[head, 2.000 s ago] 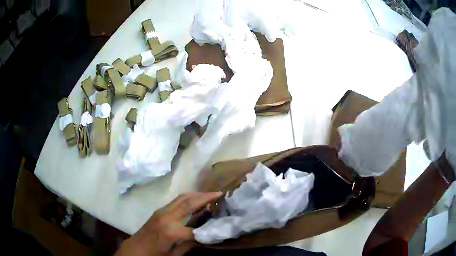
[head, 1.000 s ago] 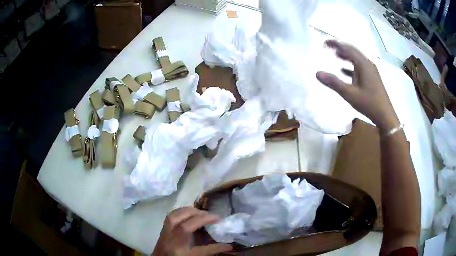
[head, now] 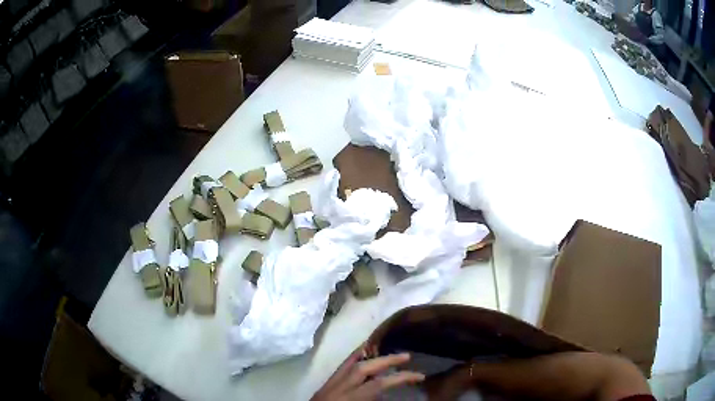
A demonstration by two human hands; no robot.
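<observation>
An open brown handbag (head: pixel 470 319) lies at the bottom of the view, its dark mouth facing up. My left hand (head: pixel 372 377) is at its left rim, fingers over the mouth, and seems to hold the rim. My right forearm (head: pixel 557 376) crosses the right side of the mouth from the lower right. My right hand is low in the bag, too dark and hidden to show its grip. Little of the bag's inside shows. Crumpled white tissue paper (head: pixel 306 286) lies in long heaps beyond the bag, partly over another brown bag (head: pixel 368 176).
Bundled olive straps (head: pixel 205 274) lie left on the white table (head: pixel 141 333). A boxy brown bag (head: pixel 607 294) stands at right. A large white sheet (head: pixel 533 168) bulges behind. White card stacks (head: pixel 333 43) are at the back. A carton (head: pixel 205 92) stands beyond the left edge.
My right hand has come down from above the white tissue and sheet into the bag. The crumpled paper seen in the bag's mouth no longer shows. The view has shifted, so the table things sit lower.
</observation>
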